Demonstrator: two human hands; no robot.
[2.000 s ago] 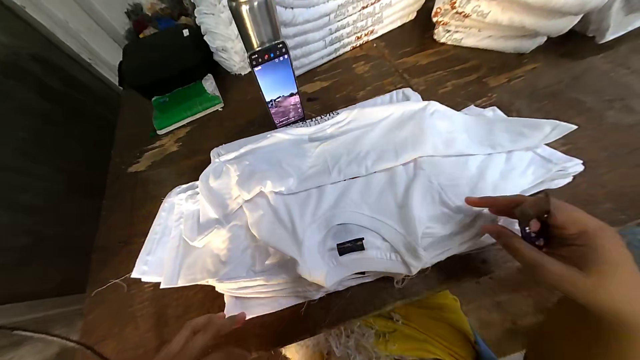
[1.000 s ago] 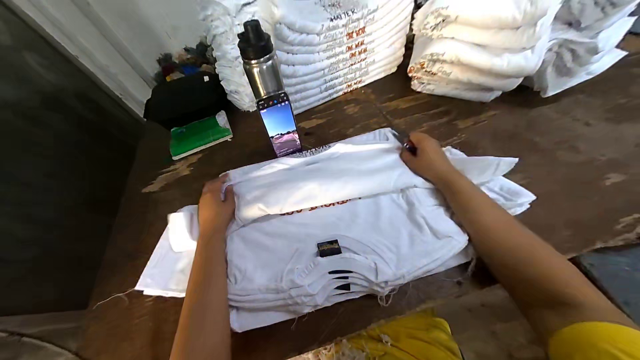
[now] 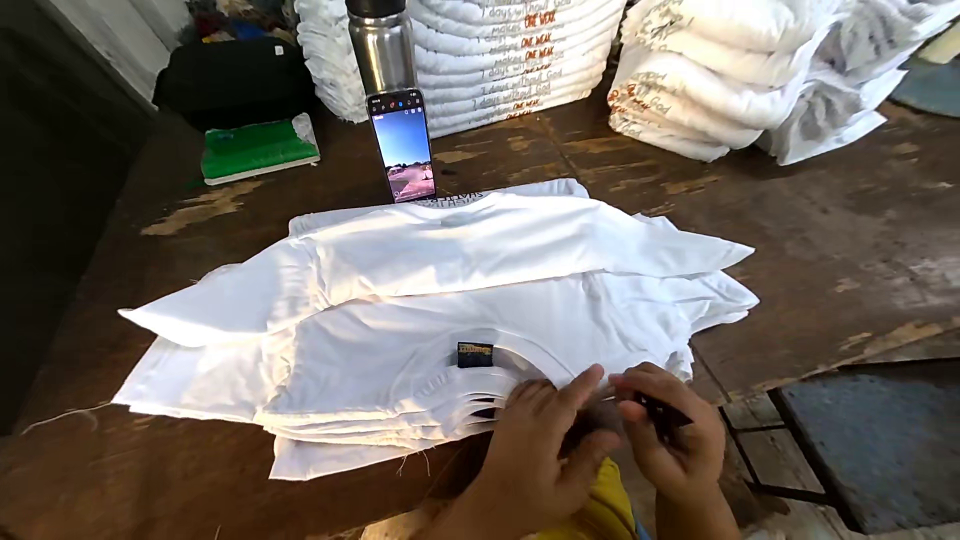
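Note:
A stack of white T-shirts [image 3: 480, 300] lies on the wooden table, the top one folded over at the far side. Its collars face me, with a black neck label [image 3: 475, 355] inside the uppermost. My left hand [image 3: 544, 442] rests at the right part of the collars, thumb and fingers apart; whether it pinches fabric is hidden. Close beside it, my right hand [image 3: 671, 431] is closed around a small dark tool [image 3: 664, 416], perhaps thread snips, its tip near the collar edge. Loose threads hang from the near hems.
Behind the shirts a lit smartphone [image 3: 403, 146] leans on a steel bottle [image 3: 382, 56]. Folded printed white shirts [image 3: 517, 67] are piled behind, with more shirt piles [image 3: 697, 82] at right. A green book [image 3: 259, 150] and a black bag [image 3: 236, 79] stand at back left.
Both hands have moved from the folded upper shirt down to the collars' right side. The top shirt's left sleeve now lies spread out to the left.

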